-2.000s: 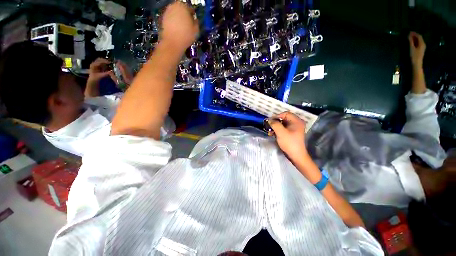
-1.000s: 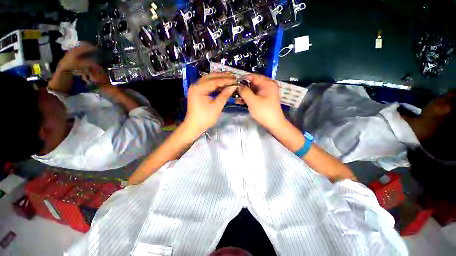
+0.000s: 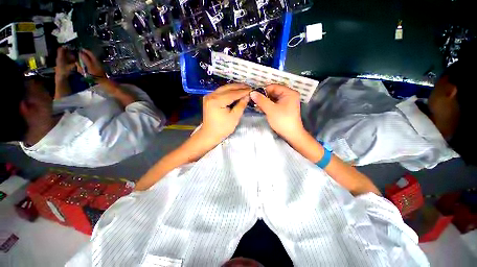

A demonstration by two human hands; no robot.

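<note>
My left hand and my right hand meet in front of my body. Between their fingertips they hold a small black shiny housing, mostly covered by the fingers. Just beyond the hands a long white sticker strip with rows of small slots lies slanted over a blue bin. Black-silver units lie in the bin. A clear blister tray with black units and silvery tails reaches over the bin's far part.
A white square piece with a looped cord and a small pale tag lie on the dark green mat. Workers in white smocks sit on both sides. Red crates stand behind on the floor at both sides.
My left hand was over the tray two seconds ago and came back to my right hand at the housing. Over the last second both hands stay together. The neighbour's hands at left have risen.
</note>
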